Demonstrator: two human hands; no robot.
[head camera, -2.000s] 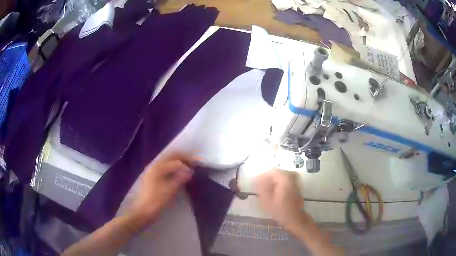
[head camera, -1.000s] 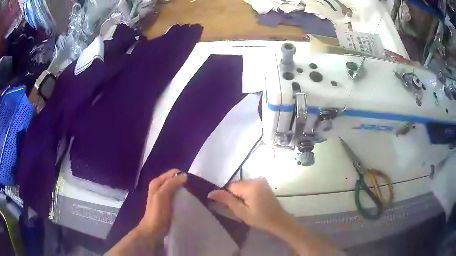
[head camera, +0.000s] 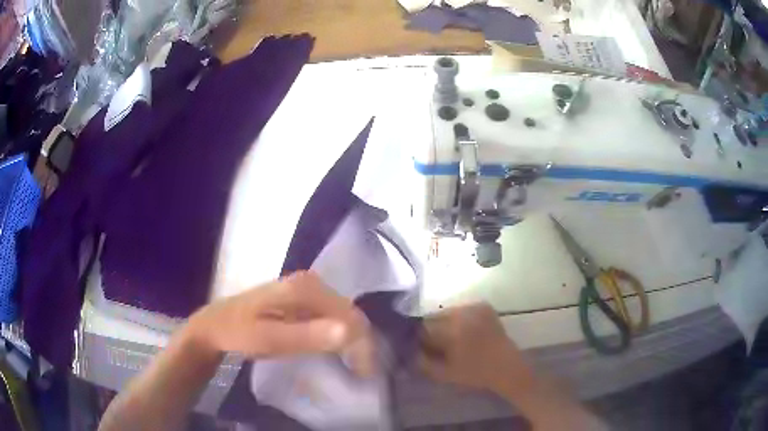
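A purple panel (head camera: 330, 202) with a pale panel (head camera: 349, 252) lies bunched at the table's front, left of the needle area. My left hand (head camera: 290, 324) is over the pale cloth, bent and blurred; whether it grips cannot be told. My right hand (head camera: 472, 349) is closed on the purple cloth below the presser foot area, its fingertips partly hidden and blurred. The white sewing machine (head camera: 547, 143) with a blue stripe stands to the right. A stack of purple panels (head camera: 181, 194) lies to the left.
Open scissors (head camera: 605, 290) with green and yellow-orange handles lie right of the needle. A blue basket (head camera: 12, 227) is at the far left. A striped white piece (head camera: 129, 99) rests on the purple stack. Scraps (head camera: 472, 23) and a paper slip (head camera: 581, 50) lie behind the machine.
The purple and pale panels have been drawn toward me and bunched, uncovering white table behind them. My left hand has moved over the pale cloth; my right hand has shifted slightly right. The view has shifted.
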